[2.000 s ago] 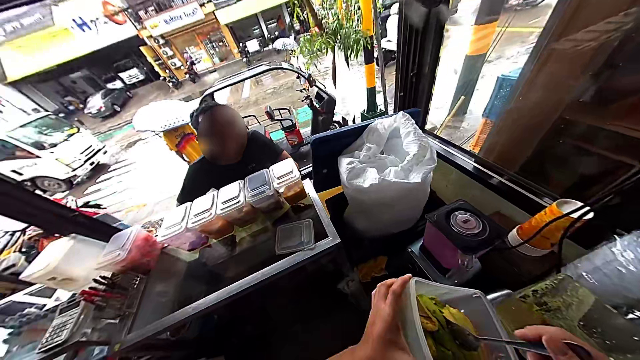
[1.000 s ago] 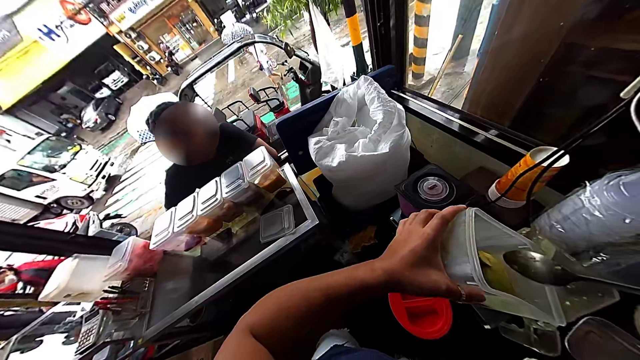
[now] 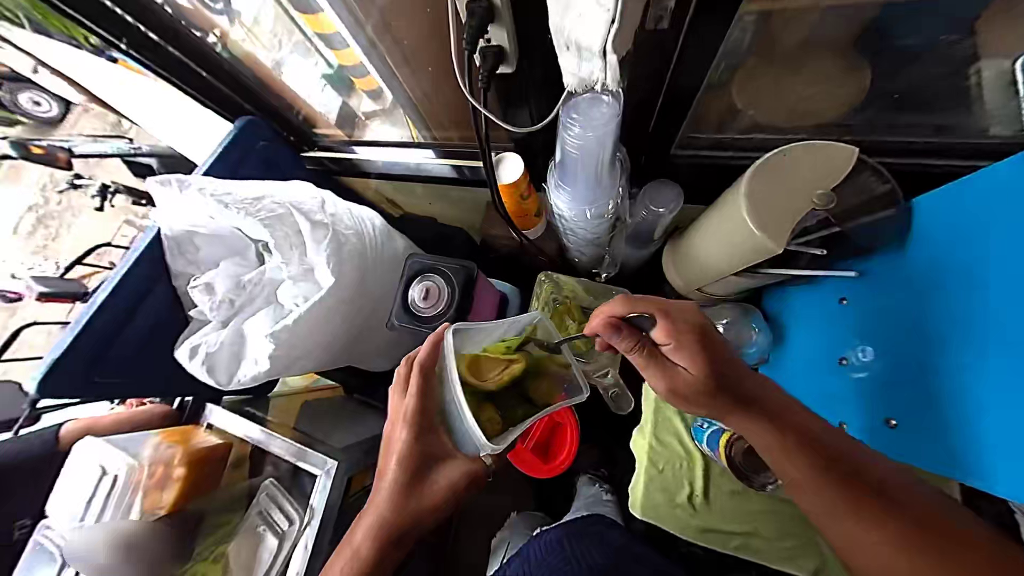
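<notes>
My left hand [image 3: 420, 444] grips a translucent plastic tub [image 3: 472, 428] from its left side, tilted so that its inside shows. Green avocado pieces and skins [image 3: 492, 370] lie in the tub. Above its right side, my right hand [image 3: 676, 348] holds a metal spoon [image 3: 572, 339] by the handle, the bowl end over the tub's opening at some green flesh. Behind the tub and right hand stands a clear blender jug [image 3: 564, 300] with green contents, partly hidden. A red plastic lid [image 3: 546, 442] is just below the tub.
A white bag [image 3: 296, 272] and a blender base [image 3: 432, 296] are left of the tub. Stacked plastic cups [image 3: 588, 184], an orange cup [image 3: 518, 192] and a beige dispenser [image 3: 744, 216] stand behind. A green cloth [image 3: 688, 488], a can [image 3: 732, 452] and a blue board [image 3: 944, 320] lie right. Tubs [image 3: 144, 480] sit lower left.
The view has swung right. The spoon, resting in the tub one second ago with only my left hand in view, is now in my right hand.
</notes>
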